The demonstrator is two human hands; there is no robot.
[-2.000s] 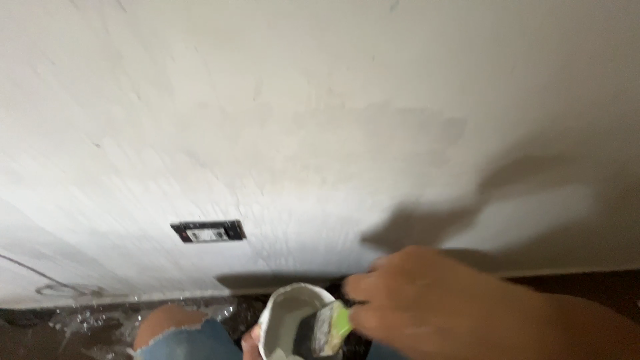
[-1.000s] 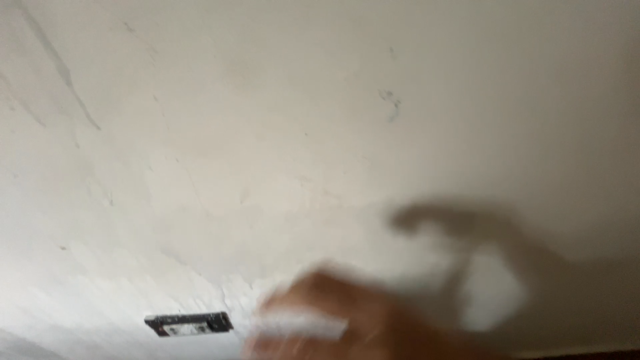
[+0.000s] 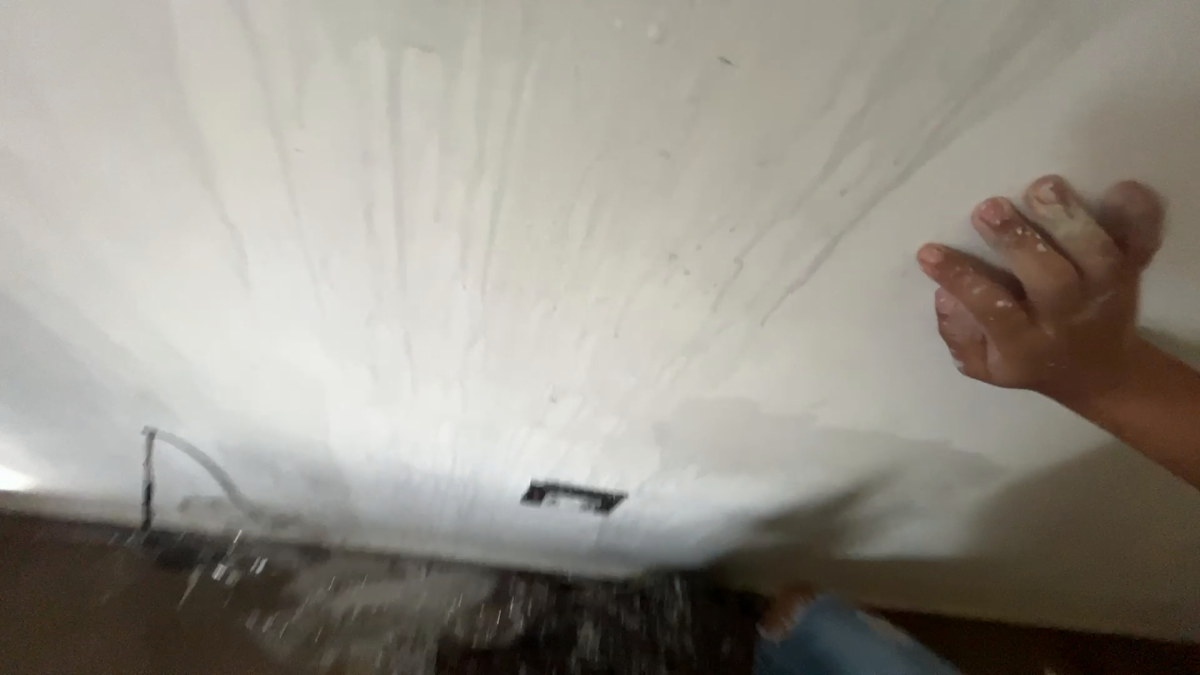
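At the right, my right hand is raised in front of the pale wall, its fingers bent and a little apart. White spots mark the fingers, and no tool shows in the hand. Whether the fingertips touch the wall cannot be told. Long streaks and uneven damp-looking patches cover the wall's surface. Low on it sits a dark-framed electrical outlet box, down and to the left of the hand. My left hand is out of view.
A thin cable stands against the wall at the lower left. Crumpled clear plastic sheeting lies on the dark floor along the wall base. A knee in torn blue jeans is at the bottom right.
Two seconds ago my right hand held a green-and-white tool at a white container, with my left hand beside it. The tool, container and left hand are now out of view. The view has shifted.
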